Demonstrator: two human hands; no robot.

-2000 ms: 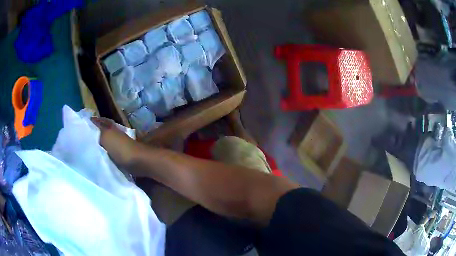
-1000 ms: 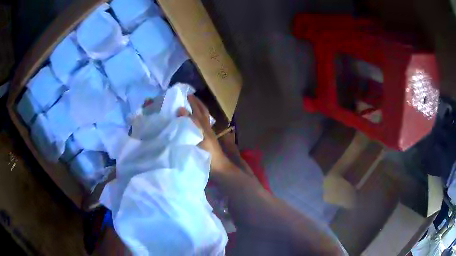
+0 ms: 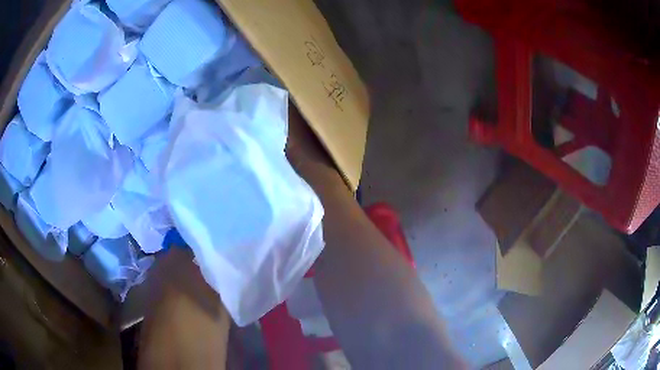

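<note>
A white translucent bag (image 3: 242, 206) with a light-blue boxy shape inside, apparently a speaker, is held over the near right part of the open carton (image 3: 329, 94). My right hand (image 3: 310, 155) is at the bag's far right side, its fingers hidden behind the bag. My left hand (image 3: 189, 264) is at the bag's lower left, mostly hidden, with a bit of deep blue (image 3: 174, 240) beside it. The carton holds rows of bagged light-blue speakers (image 3: 134, 105).
A red plastic stool (image 3: 510, 108) stands at the upper right. A small open brown box (image 3: 525, 209) and larger carton flaps (image 3: 593, 332) lie on the grey floor (image 3: 427, 137) below it. More red plastic (image 3: 387, 224) shows beside my right forearm.
My view has moved from the bench to closer over the carton. The white bag has come over the carton, and the light-blue shape inside it now shows. My left forearm has come into view.
</note>
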